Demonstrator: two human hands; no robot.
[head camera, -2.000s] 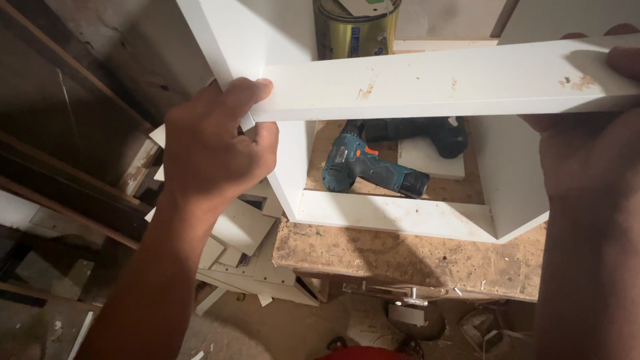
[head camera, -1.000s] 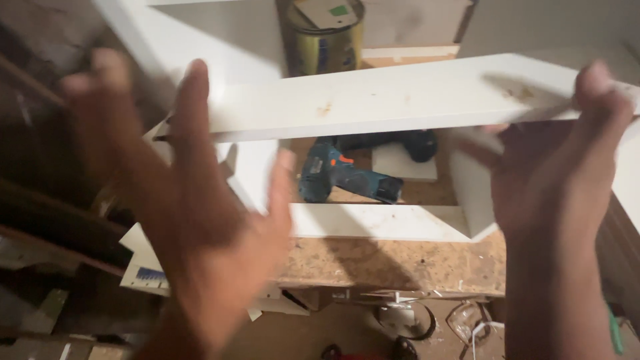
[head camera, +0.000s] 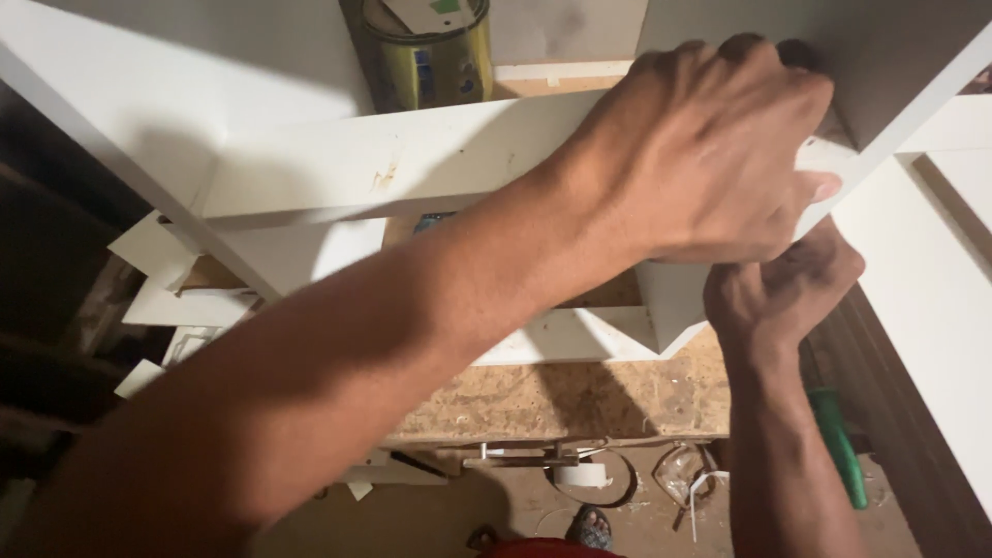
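A white board (head camera: 403, 159) spans between the white side panels of an upright cabinet frame (head camera: 147, 147). My left arm crosses the view from lower left, and my left hand (head camera: 721, 147) grips the right end of the board by the right panel. Just below it, my right hand (head camera: 783, 287) is closed around the lower side of that same corner; its fingertips are mostly hidden. Behind my left forearm, only a small part of a blue power tool (head camera: 434, 221) shows. The frame's lower white rail (head camera: 581, 337) rests on a chipboard worktop.
A yellow metal can (head camera: 434, 58) stands behind the board. The worktop's front edge (head camera: 558, 403) runs below the frame. White offcuts (head camera: 186, 302) are piled at the left. A green handle (head camera: 837, 446) and another white panel (head camera: 922, 310) are at the right. Wire and scraps lie on the floor.
My left hand has left the board's left end and crossed to its right end. My right hand is now lower, under that corner. The drill on the worktop has become mostly hidden behind my arm.
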